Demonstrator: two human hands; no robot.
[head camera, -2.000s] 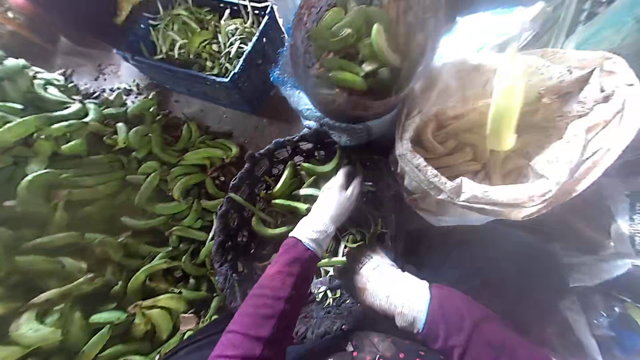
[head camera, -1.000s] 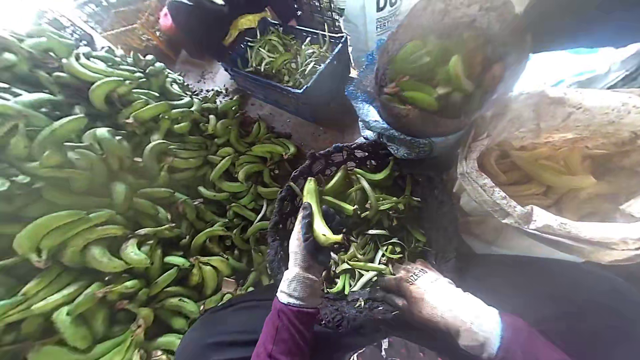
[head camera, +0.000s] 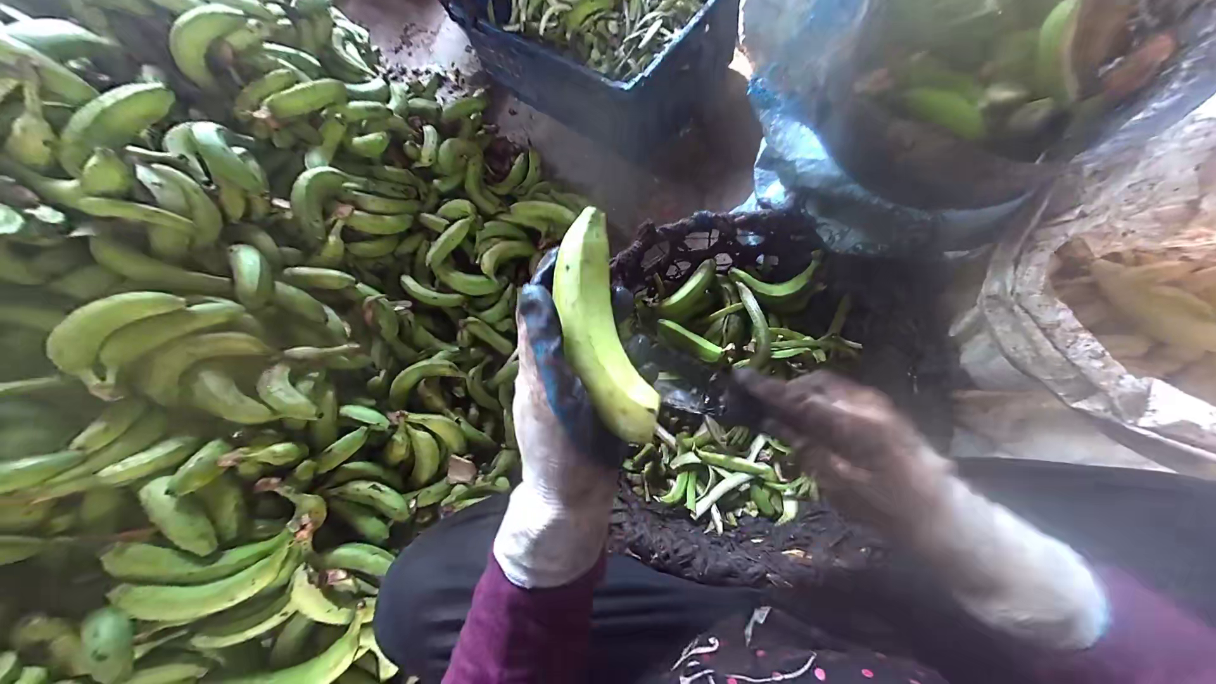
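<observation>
My left hand (head camera: 560, 418), in a white glove with a dark coated palm, grips an unpeeled green plantain (head camera: 600, 332) that stands nearly upright. My right hand (head camera: 855, 446), gloved and blurred by motion, is over the right side of a dark woven basket (head camera: 731, 551), its fingers pointing towards the plantain. Whether it holds anything is too blurred to tell. In the basket lie green plantains (head camera: 689, 290) and a heap of thin green peel strips (head camera: 727, 475). A shiny patch between the hands cannot be made out.
A large pile of green plantains (head camera: 218, 361) fills the left. Beyond the basket stand a blue crate (head camera: 589, 95) of peel strips and a blurred container (head camera: 912, 180) with green pieces. A white sack (head camera: 1016, 313) holding pale peeled plantains is at the right.
Two seconds ago my left hand was reaching into the basket; one second ago it held a plantain, as now. My right hand has lifted from the basket's near edge. The view has shifted closer.
</observation>
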